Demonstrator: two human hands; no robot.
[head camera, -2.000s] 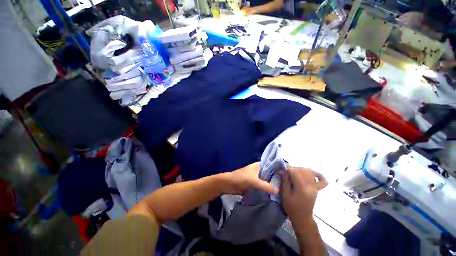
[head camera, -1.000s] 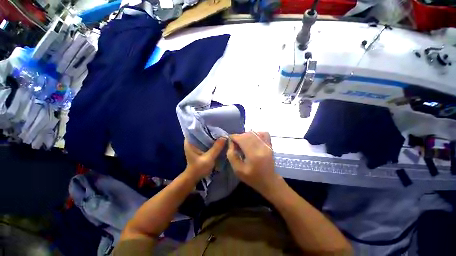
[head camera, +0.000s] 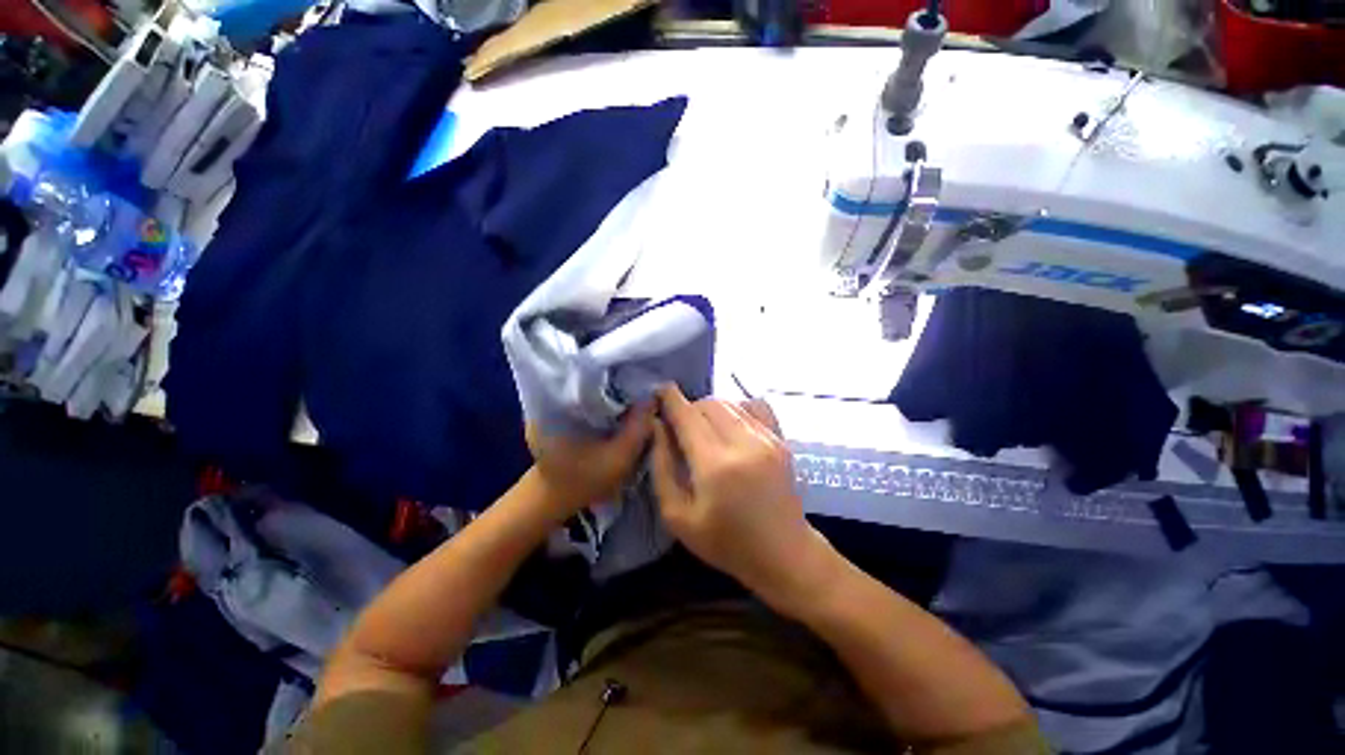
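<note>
My left hand and my right hand meet at the table's front edge, both pinching a bunched light grey garment panel. The fingertips nearly touch at a fold. A navy edge shows on the grey cloth's upper right. The cloth between the fingers is mostly hidden. The grey cloth hangs down below my hands. A large navy garment panel lies to the left on the table. The sewing machine's presser foot and needle area stands right of my hands, with no grey cloth under it.
Stacked navy cut pieces lie under the machine arm. A ruler strip runs along the front edge, with small dark strips at right. White bundles and a plastic bottle are at far left. Grey cloth is heaped below right.
The view has swung toward the machine since the earliest frame. In the last second the grey cloth has been bunched and folded more between my fingers; both hands keep hold.
</note>
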